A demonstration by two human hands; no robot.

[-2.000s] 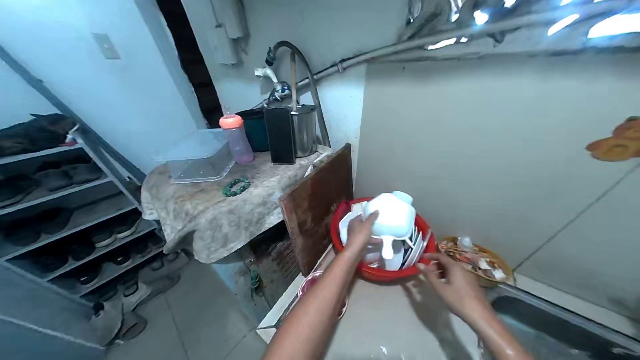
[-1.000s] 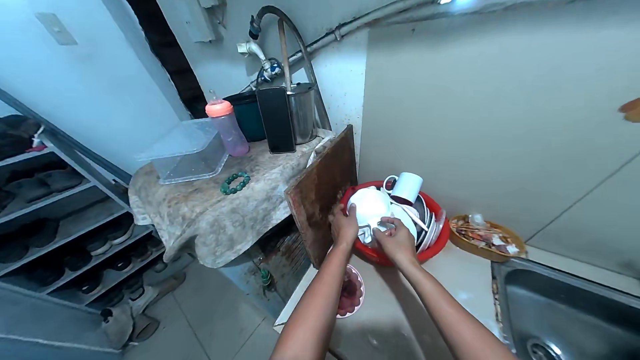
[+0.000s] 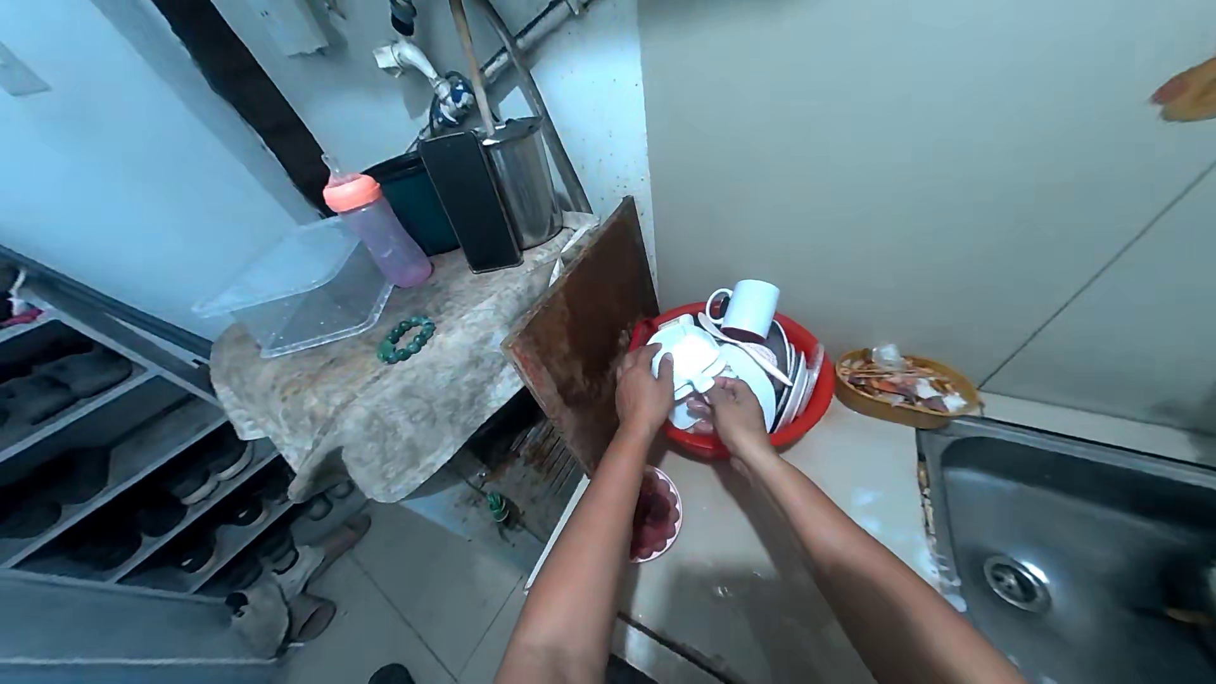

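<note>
A red plastic basin (image 3: 819, 380) of dishes stands on the counter against the wall. My left hand (image 3: 646, 388) grips the left side of a small white piece of dishware (image 3: 686, 350), whose exact kind I cannot tell. My right hand (image 3: 733, 410) has its fingers at that piece's lower right, above a white plate (image 3: 755, 385). A white mug (image 3: 750, 310) lies tilted on top of the pile at the back. Several white plates stand on edge at the basin's right. Just below the basin, partly behind my left forearm, is a pink scalloped bowl (image 3: 655, 515).
A brown wooden board (image 3: 594, 323) leans left of the basin. Right are an oval basket (image 3: 902, 414) of small items and a steel sink (image 3: 1064, 513). The cloth-covered ledge holds a clear plastic container (image 3: 318, 304), baby bottle (image 3: 385, 228), green bead bracelet (image 3: 407, 340), black phone-like slab (image 3: 472, 201) and metal canister (image 3: 525, 180).
Two seconds ago my right hand was at the basin's right rim; it is now at the white piece beside my left hand. The mug has come to stand apart at the back of the pile.
</note>
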